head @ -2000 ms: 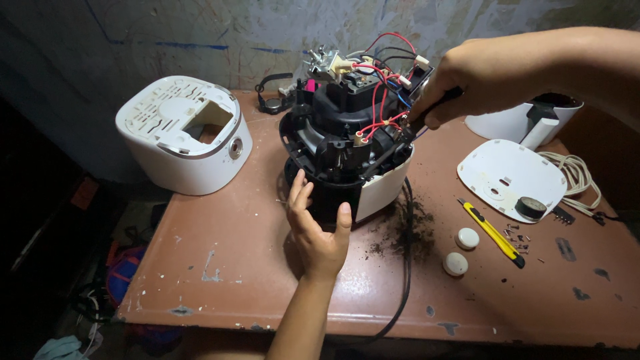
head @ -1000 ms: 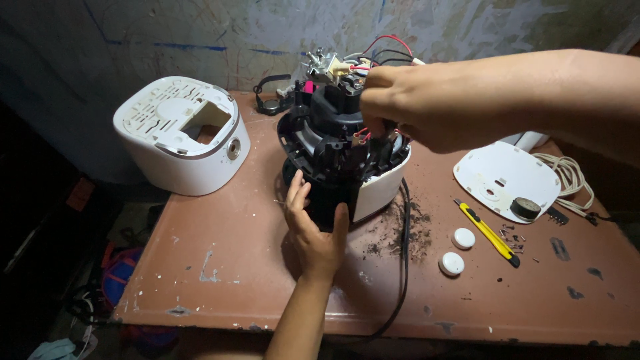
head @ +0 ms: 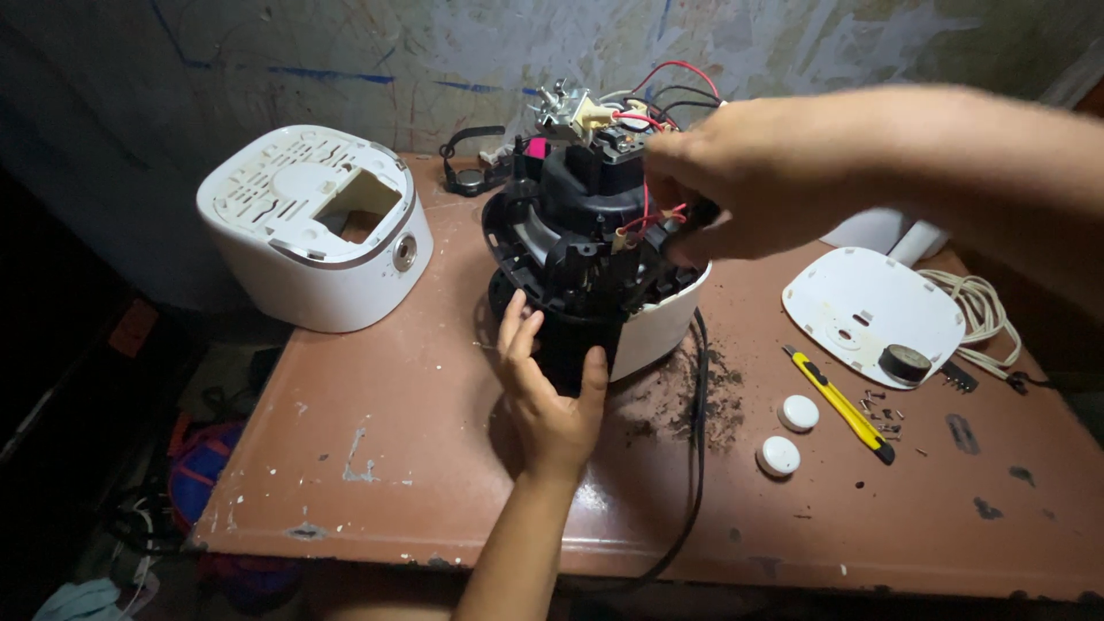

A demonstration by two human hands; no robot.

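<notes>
An opened appliance base, black inside with a white side panel, stands on the table with its motor housing, switch assembly and red and black wires exposed. My left hand rests against its dark front, fingers spread along the lower rim and thumb near the white panel. Over the right side of the base is my right hand, blurred, its fingers reaching down beside the red wires. A dark thing shows at those fingers; I cannot tell whether it is a tool or part of the base.
A white plastic housing stands left on the brown table. At right lie a white bottom cover, a yellow snap-off knife, small screws, two white round caps and a coiled cord. Dark debris and a black cable lie nearer. A wristwatch is behind.
Two seconds ago my right hand held a dark-handled tool at the base's right side; it has since moved left and lower over the base. My left hand has stayed at the front.
</notes>
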